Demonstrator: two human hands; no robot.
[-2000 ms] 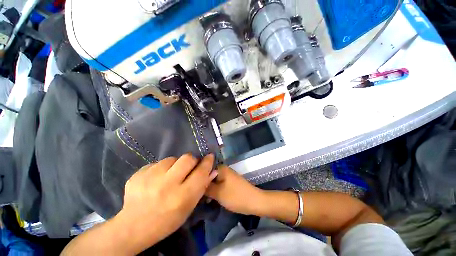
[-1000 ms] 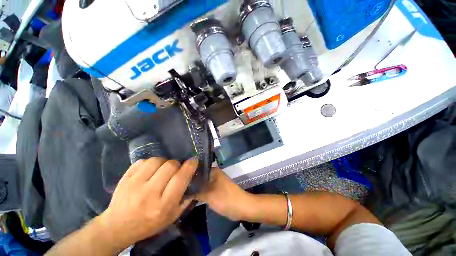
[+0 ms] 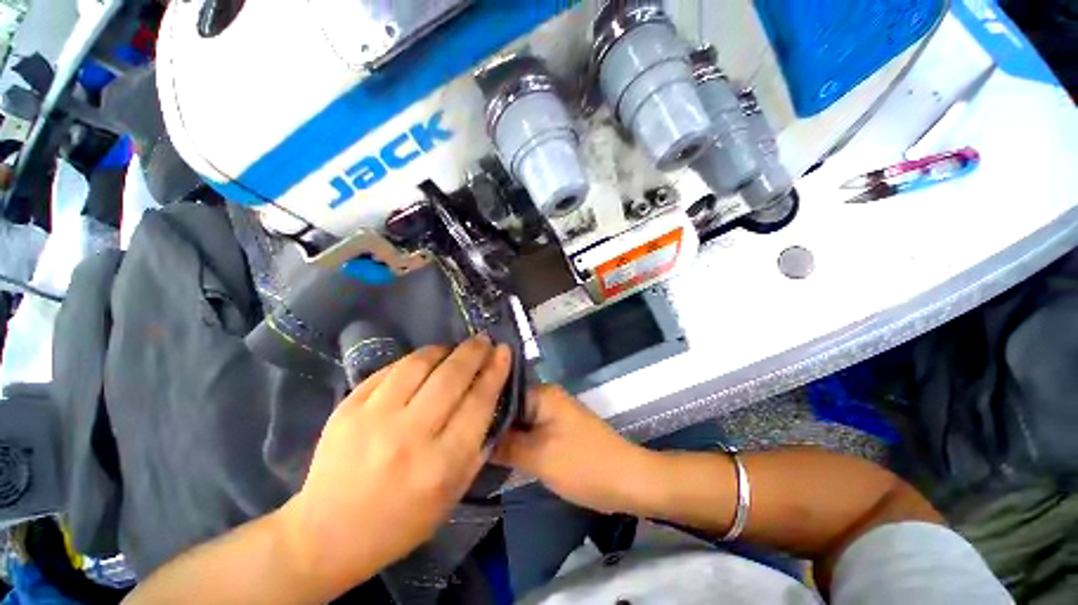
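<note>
A dark grey garment piece point(image 3: 310, 310) with pale and yellow seam lines lies under the presser foot area point(image 3: 479, 262) of the white and blue overlock machine point(image 3: 284, 130). My left hand point(image 3: 408, 443) lies on the cloth just in front of the needle area, fingers pressing its edge. My right hand point(image 3: 565, 443) holds the cloth edge beside and below my left fingertips; its own fingertips are partly hidden by cloth and my left hand.
Grey tension cones point(image 3: 538, 142) and a looper cover with an orange label point(image 3: 638, 260) stand above a dark panel point(image 3: 621, 340). Snips point(image 3: 910, 175) and a round disc point(image 3: 796, 261) lie at right. More garments point(image 3: 171, 390) are heaped at left.
The cloth has fed further under the foot, and its seam lines near my left hand have shifted and folded. Both hands stay on the cloth; the view has shifted slightly.
</note>
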